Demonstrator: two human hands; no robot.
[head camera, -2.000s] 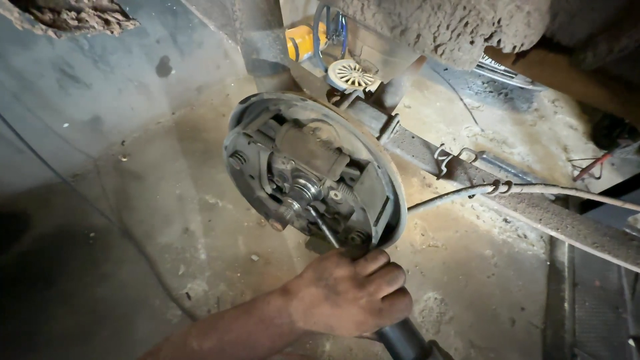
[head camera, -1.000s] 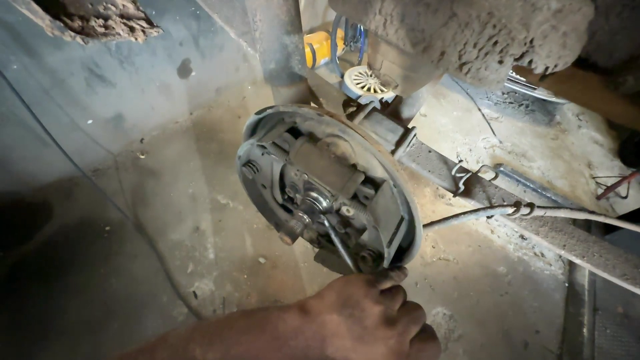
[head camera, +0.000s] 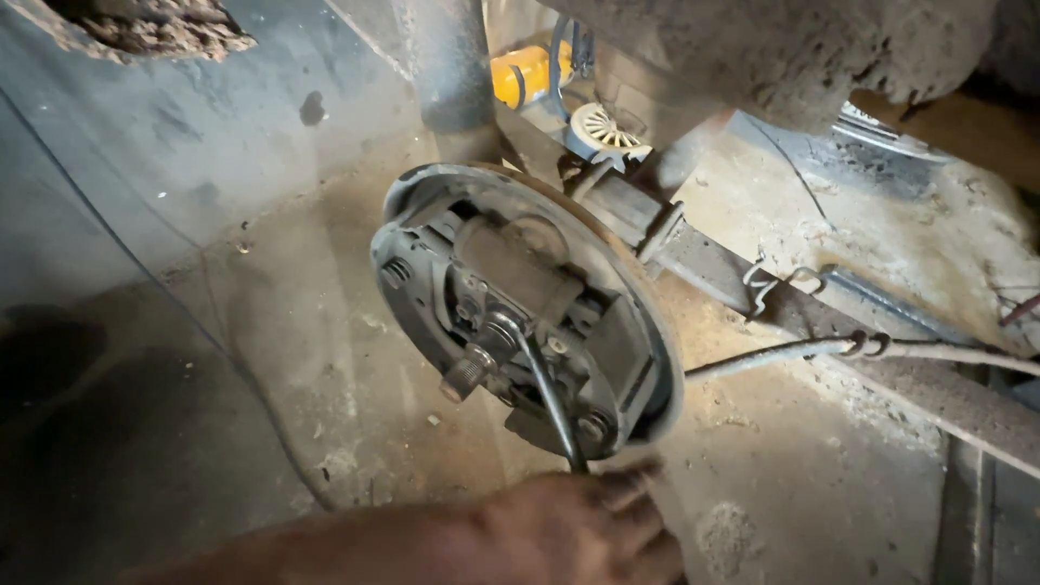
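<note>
A drum brake assembly (head camera: 520, 301), its drum off, shows a round backing plate, brake shoes, a wheel cylinder and a threaded spindle (head camera: 467, 375). My left hand (head camera: 585, 520) comes in from the bottom left, blurred, closed around the lower part of a slim metal tool (head camera: 550, 398). The tool's upper end lies against the base of the spindle, and its shaft slants down across the lower shoe area. Its lower end is hidden behind my fingers. My right hand is out of view.
A rusty axle beam (head camera: 715, 268) runs right behind the plate, with a cable (head camera: 772, 355) alongside. Overhead hangs a dirt-caked part (head camera: 780, 57). Behind stand a yellow cylinder (head camera: 532, 75) and a slotted round cover (head camera: 605, 126). A thin cord (head camera: 179, 305) crosses the left.
The black cylinder seen below my hand two seconds ago no longer shows. My hand has moved lower relative to the brake assembly, exposing more of the tool's shaft. The view has shifted.
</note>
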